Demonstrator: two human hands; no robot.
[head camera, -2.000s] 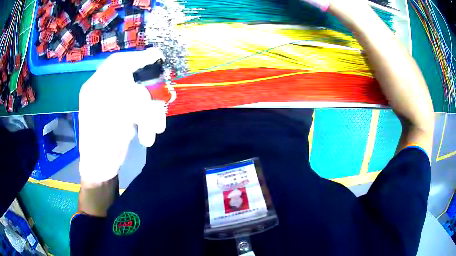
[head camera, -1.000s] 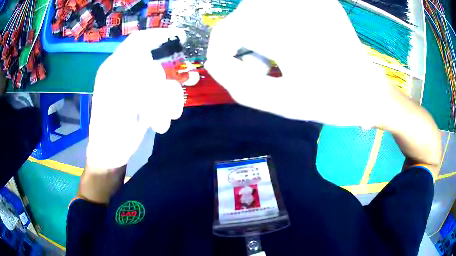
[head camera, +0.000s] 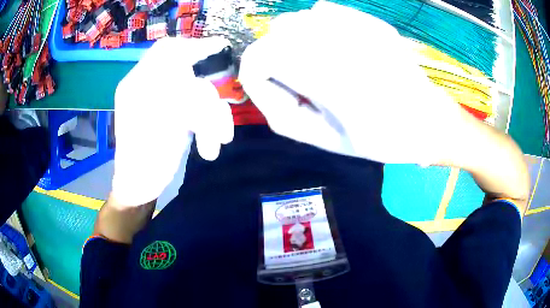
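My left hand (head camera: 163, 114), in an overexposed white glove, holds a small red-and-black connector housing (head camera: 228, 84) between its fingertips. My right hand (head camera: 344, 90), also in a white glove, is just right of the connector, its fingertips touching or very near it. Whether it holds a wire is hidden by glare. Under and beyond my right hand lie red wires (head camera: 248, 114), yellow wires (head camera: 461, 81) and teal-green wires (head camera: 464, 45). The silvery crimp terminals (head camera: 232, 21) show between and above my hands.
A blue bin (head camera: 90, 54) heaped with red-and-black connectors stands upper left. Harnesses with red connectors (head camera: 39, 75) lie at the far left. A white divider (head camera: 504, 72) and mixed-colour wires (head camera: 534, 48) are at the right. A blue frame (head camera: 75, 153) stands on the floor. A dark sleeve (head camera: 21, 162) shows at the left edge.
My right hand has come from the far side of the wires down beside the connector. My left hand has moved slightly right with the connector. The camera view has shifted a little.
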